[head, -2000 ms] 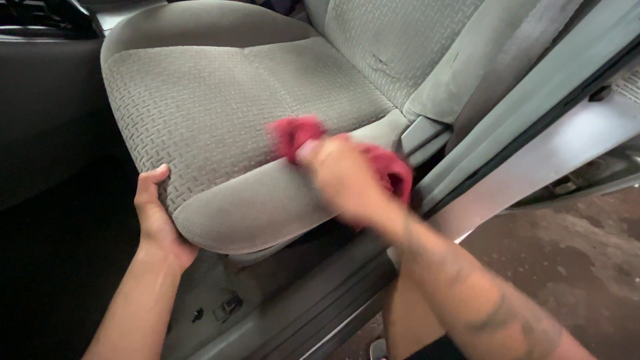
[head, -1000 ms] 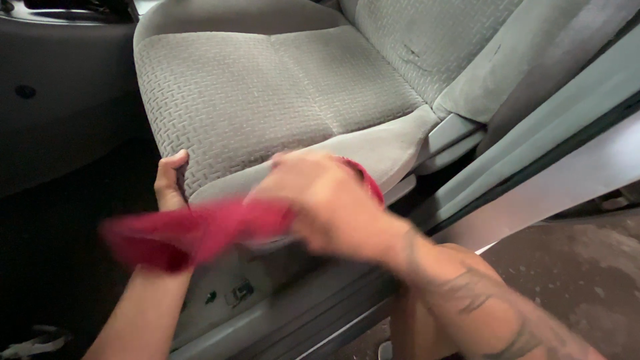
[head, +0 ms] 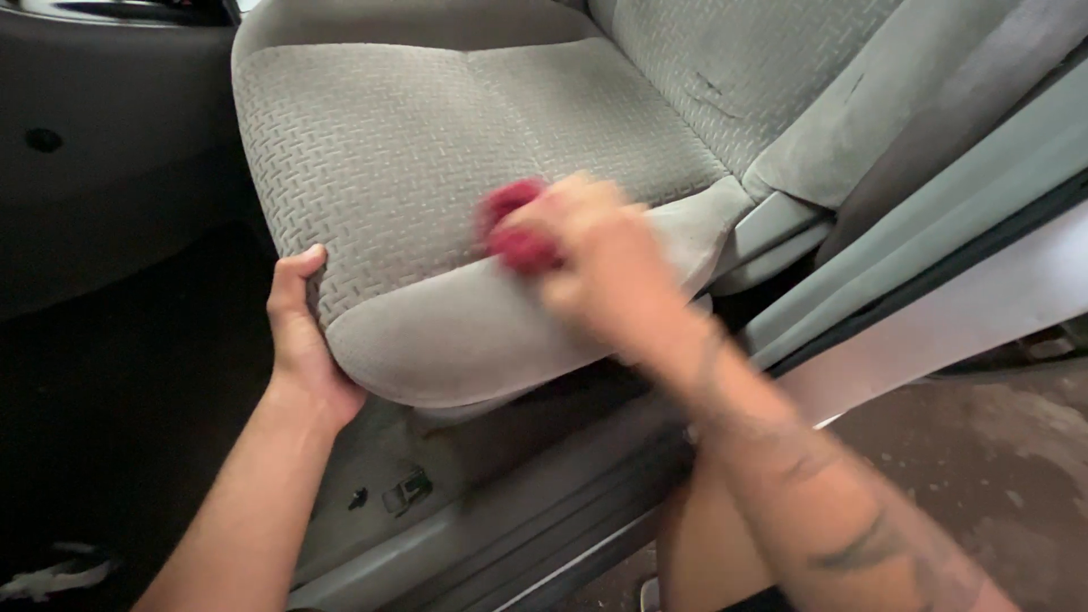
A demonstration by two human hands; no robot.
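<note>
A grey patterned fabric car seat cushion (head: 408, 153) fills the upper middle of the head view, with a smooth side bolster (head: 442, 340) along its near edge. My left hand (head: 310, 348) grips the cushion's front corner, thumb on top, its other fingers hidden beneath. Blurred by motion, my right hand (head: 595, 246) is closed on a red cloth (head: 518, 229) where the patterned fabric meets the bolster. Part of the cloth is hidden in the fist. Dark marks show on the seat backrest (head: 722, 68) behind.
Below the seat runs the door sill (head: 527, 518). A grey door pillar (head: 935, 212) rises at the right, with wet-looking ground (head: 977, 467) outside. The dark footwell (head: 127, 365) lies left, a pale object (head: 59, 578) at its bottom. My leg (head: 714, 527) is beside the sill.
A second ago the red cloth hung loosely across my left wrist; now it is bunched in my right hand farther up on the seat. My left hand stays at the front corner.
</note>
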